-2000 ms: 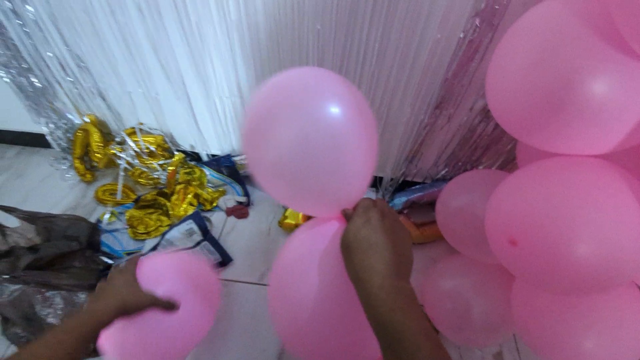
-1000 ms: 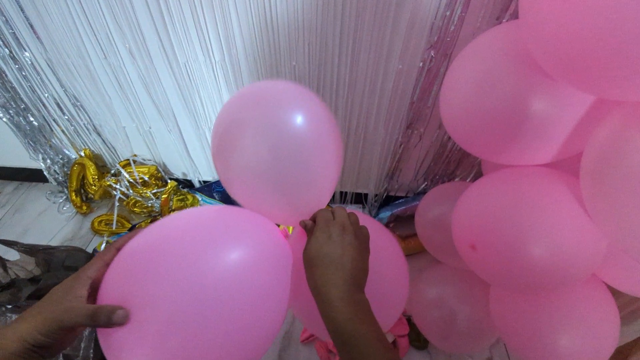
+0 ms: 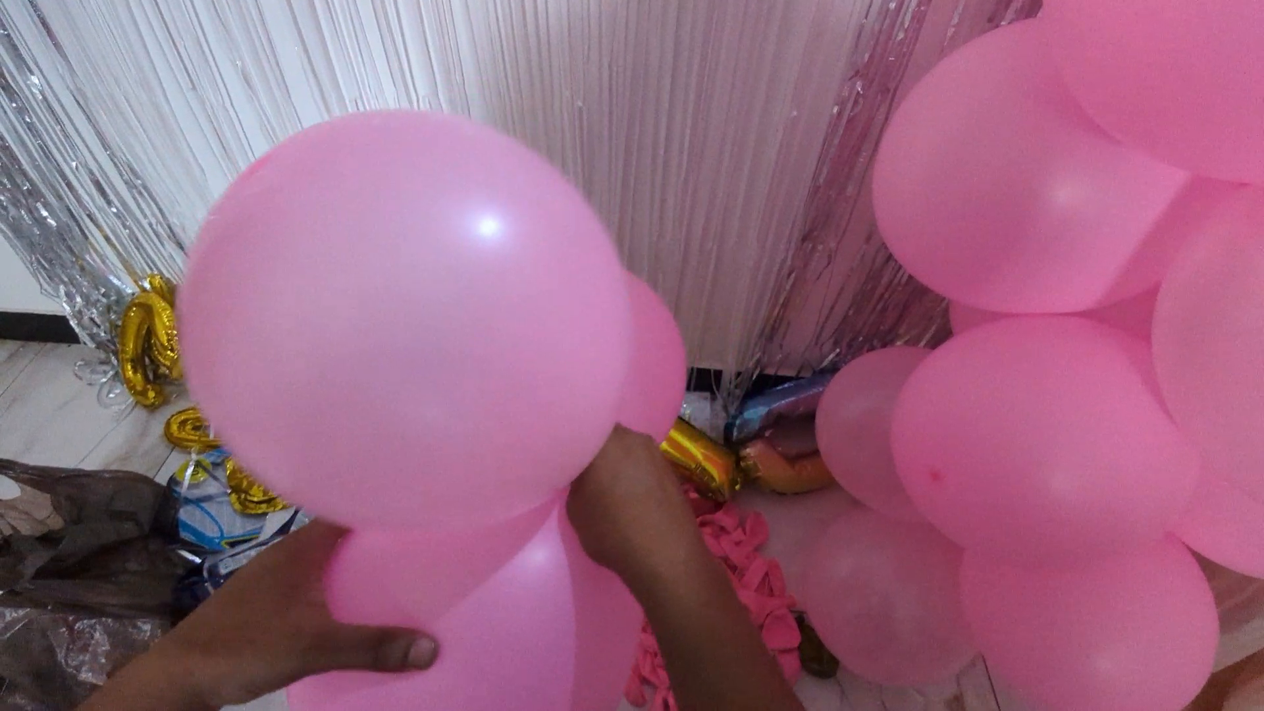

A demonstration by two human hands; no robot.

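Observation:
A large inflated pink balloon (image 3: 395, 316) fills the left middle of the head view, with another pink balloon (image 3: 654, 355) partly behind its right edge. Below it, my left hand (image 3: 296, 622) holds a lower pink balloon (image 3: 474, 632) from the left, thumb on its front. My right hand (image 3: 632, 504) is closed at the point where the balloons meet; its fingertips and the balloon necks are hidden behind the big balloon.
A cluster of inflated pink balloons (image 3: 1047, 434) stands at the right. Uninflated pink balloons (image 3: 755, 573) lie on the floor beside my right forearm. Gold foil balloons (image 3: 150, 341) and dark plastic bags (image 3: 79, 533) are at the left. A foil fringe curtain (image 3: 592, 148) hangs behind.
My left hand has brought its pink balloon rightward against the others, which my right hand keeps hold of. The held balloons have turned, and a large one now covers the view's middle left.

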